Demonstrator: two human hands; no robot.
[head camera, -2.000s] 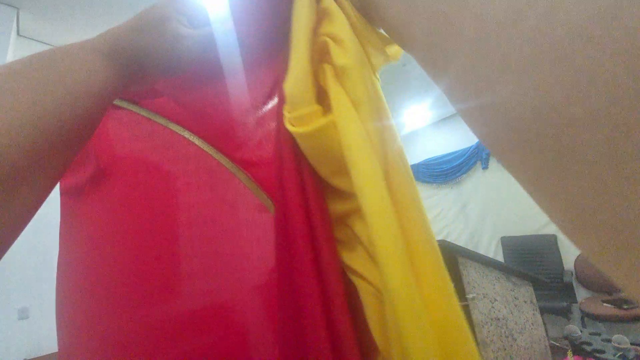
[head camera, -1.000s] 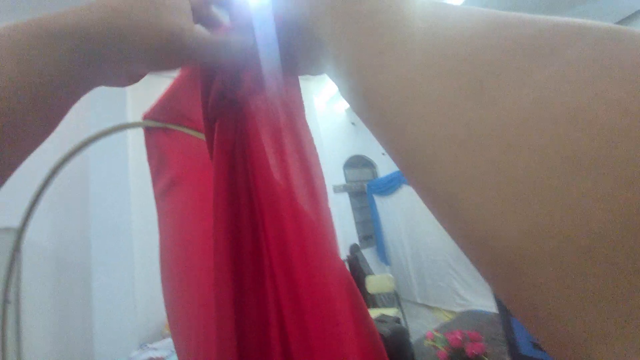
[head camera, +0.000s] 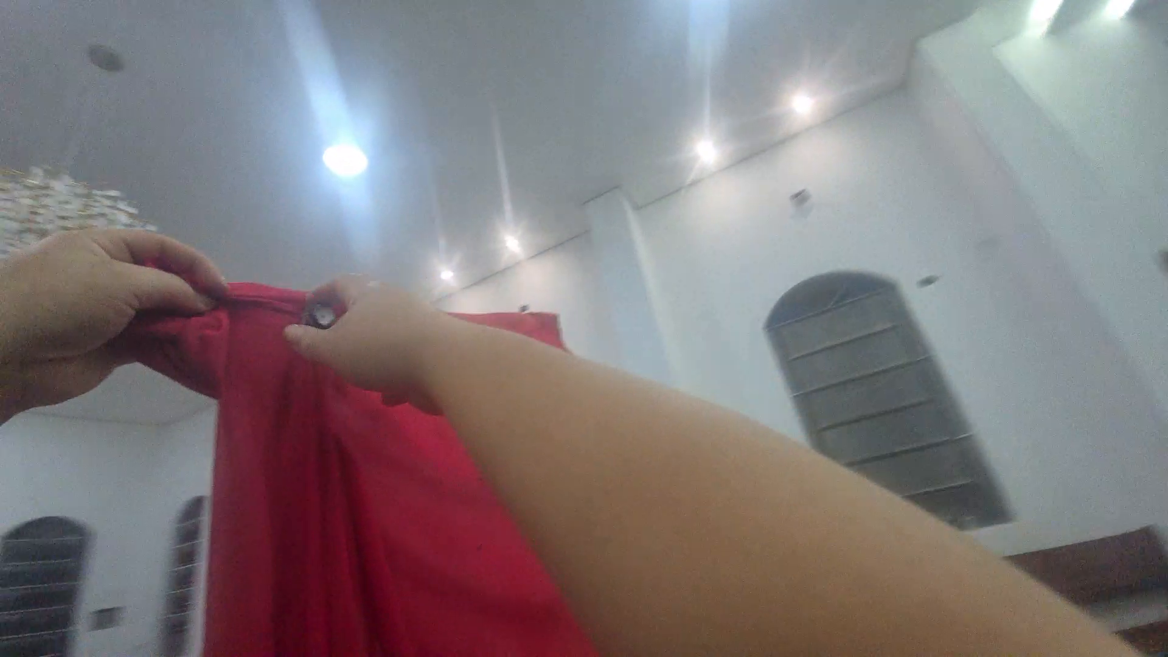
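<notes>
A red cloth [head camera: 392, 511] hangs in long folds from both hands at the left of the view. My left hand [head camera: 100, 310] pinches its gathered top edge between thumb and fingers. Close beside it, my right hand [head camera: 365, 333] grips the same edge, its forearm reaching in from the lower right. A small dark round object with a pale centre [head camera: 322, 315] shows between the right thumb and fingers; I cannot tell what it is. A corner of the cloth stretches out behind the right wrist.
Overhead is a ceiling with bright lamps [head camera: 345, 161]. Part of a chandelier [head camera: 64, 210] shows at the left edge. An arched window [head camera: 885, 392] is in the right wall, with more arched windows [head camera: 44, 584] at lower left.
The view has tilted up strongly towards the ceiling. The yellow cloth seen two seconds ago is out of view. Both hands now appear lower in view, still on the red cloth.
</notes>
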